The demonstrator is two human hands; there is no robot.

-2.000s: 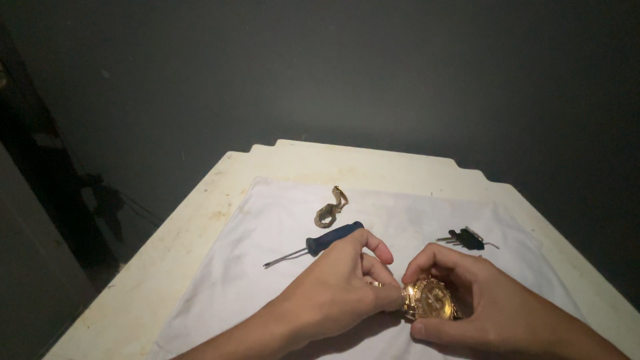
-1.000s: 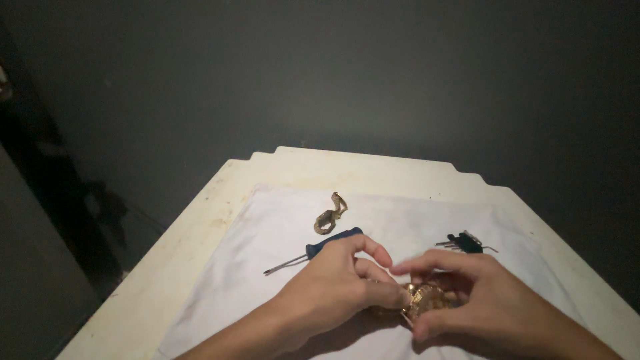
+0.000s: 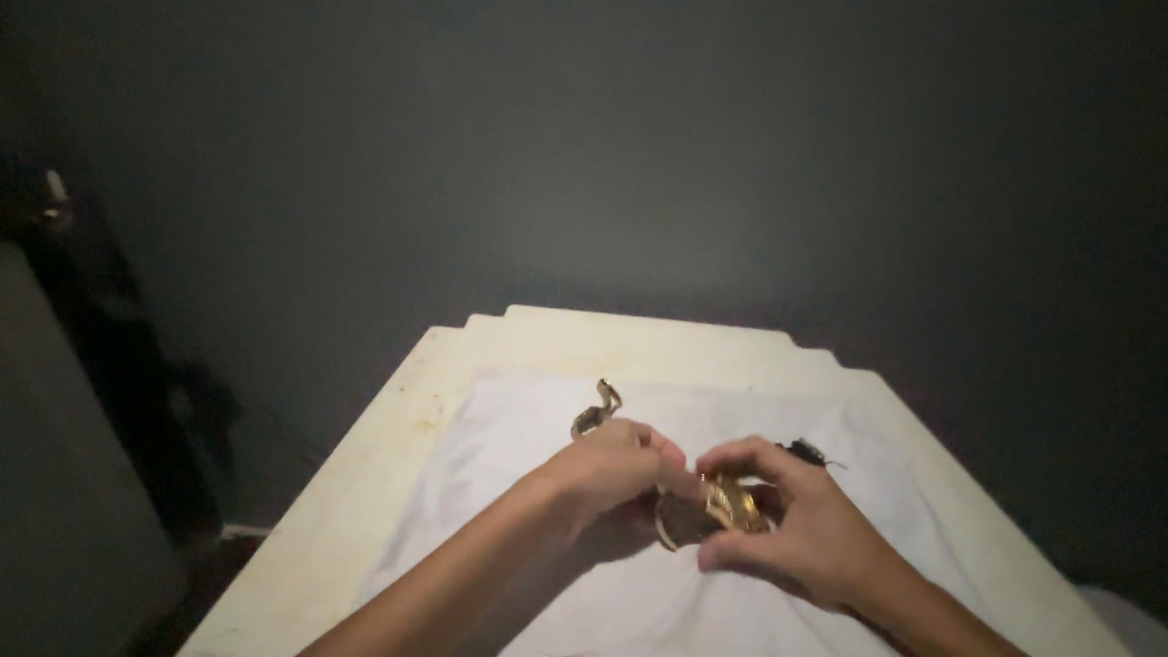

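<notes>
A gold-coloured wristwatch [image 3: 737, 505] is held between my two hands, low and right of the middle of the view. My right hand [image 3: 787, 511] grips its case, with the thumb below and the fingers above. My left hand [image 3: 625, 470] pinches the watch at its left side, where part of the metal band [image 3: 680, 522] hangs down. Just beyond my left hand, a second metal-banded watch [image 3: 593, 418] lies on the white cloth [image 3: 712, 415]. The fingers hide parts of the held watch.
The cloth covers much of a white table [image 3: 374, 465] with stepped far corners. A small black object [image 3: 805, 452] lies beyond my right hand, partly hidden by it. A dark wall stands behind the table.
The blue-handled screwdriver, seen earlier left of my left hand, no longer shows. The held watch is tilted differently, with more of its band in sight. The view has shifted.
</notes>
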